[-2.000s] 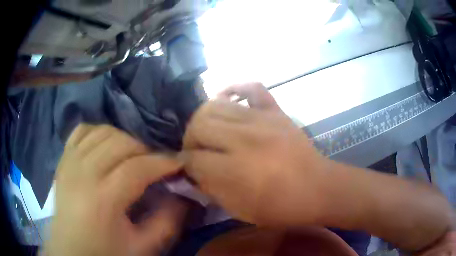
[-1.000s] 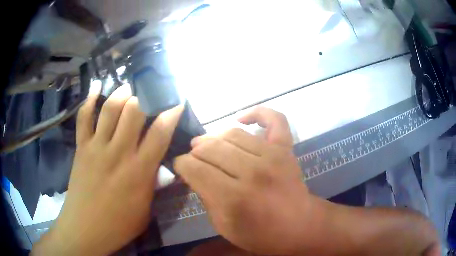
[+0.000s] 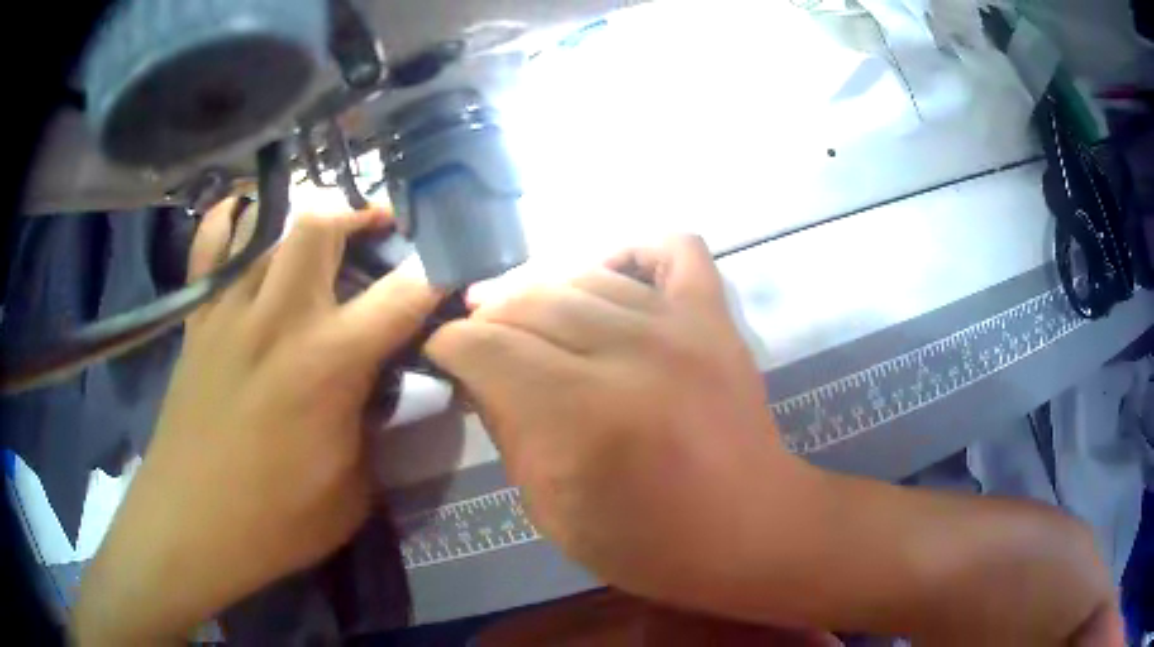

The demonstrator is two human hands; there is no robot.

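A dark garment piece (image 3: 373, 556) lies under my hands and hangs over the table's front edge. My left hand (image 3: 285, 329) lies on the cloth, fingers spread, fingertips close to the needle area under the machine head (image 3: 557, 28). My right hand (image 3: 608, 392) pinches the dark cloth with thumb and index finger beside the grey ribbed cylinder (image 3: 468, 228). The needle and the seam are hidden behind the fingers and the cylinder. A small white piece (image 3: 421, 394) shows between my hands.
A pale ribbed knob (image 3: 209, 82) and a curved metal bar (image 3: 139, 331) are at upper left. A ruler strip (image 3: 924, 377) runs along the front table edge. Black-handled scissors (image 3: 1086, 253) lie at the right end beside a green object (image 3: 1073, 111). Pale cloth (image 3: 1012, 436) is below right.
Both hands have moved from bunched cloth near the front edge to cloth by the needle area. The cloth now lies flatter. The view has shifted, bringing the ribbed knob into sight.
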